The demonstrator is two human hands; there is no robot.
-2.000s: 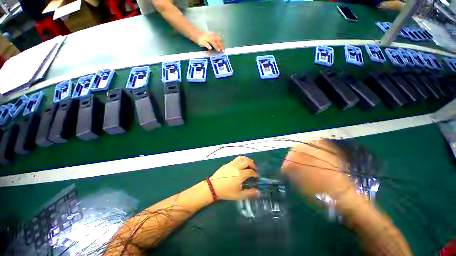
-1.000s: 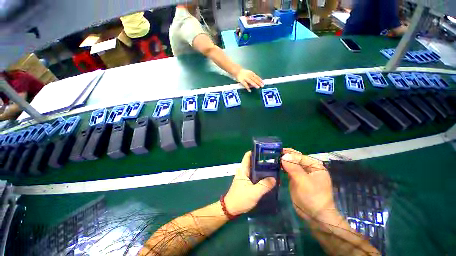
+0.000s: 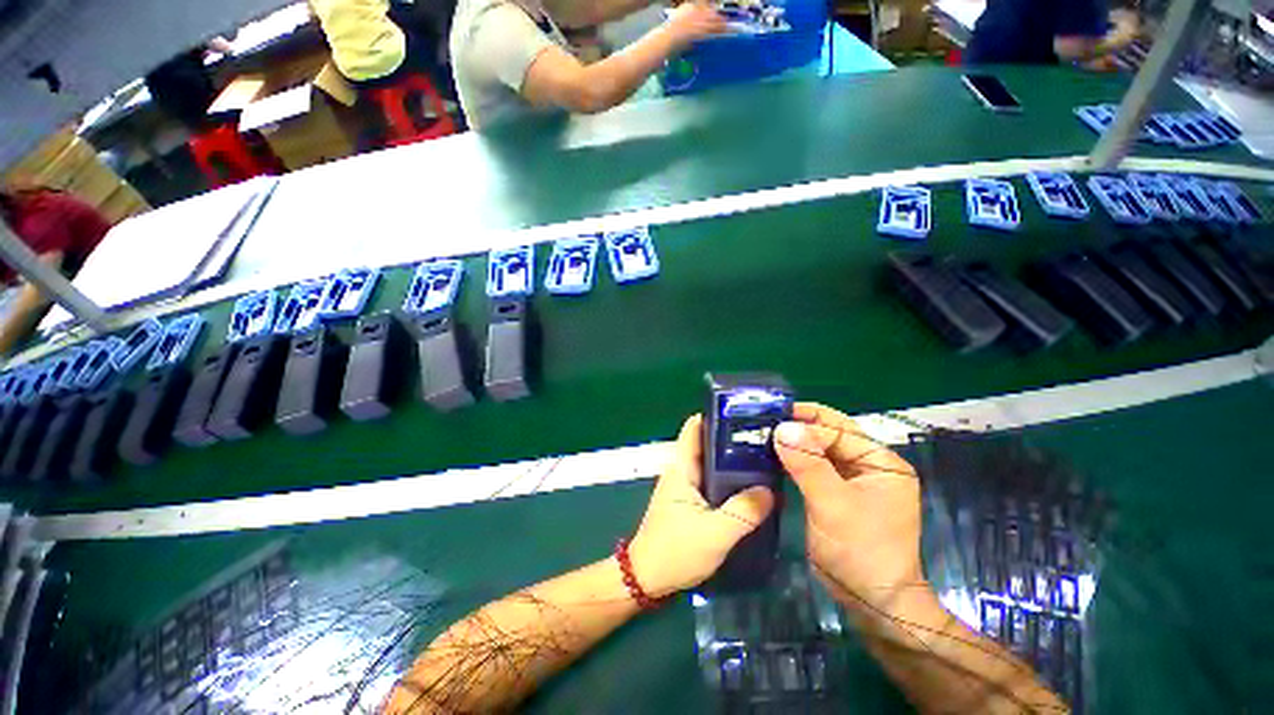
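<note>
My left hand (image 3: 694, 524) is closed around a dark housing (image 3: 743, 482), held upright above the near bench. The housing's window end faces me and shows a bluish, shiny area with a pale rectangle. My right hand (image 3: 855, 489) has its thumb and index fingertip at the right edge of that window. Whether a small piece is between those fingertips cannot be told. A clear film sheet with dark rectangles (image 3: 766, 668) lies below the housing, partly hidden by it and my hands.
A stack of sheets (image 3: 1037, 587) lies right, glossy sheets (image 3: 280, 643) lower left. Beyond the pale strip (image 3: 363, 502) stand rows of dark housings (image 3: 509, 349) and light blue frames (image 3: 632, 256). A person (image 3: 524, 63) is opposite; a phone (image 3: 992, 92) lies on the far bench.
The housing came into my left hand after the first frame. Since the second, my right fingertips have shifted slightly over the window. The person opposite withdrew a hand, and one blue frame there is gone.
</note>
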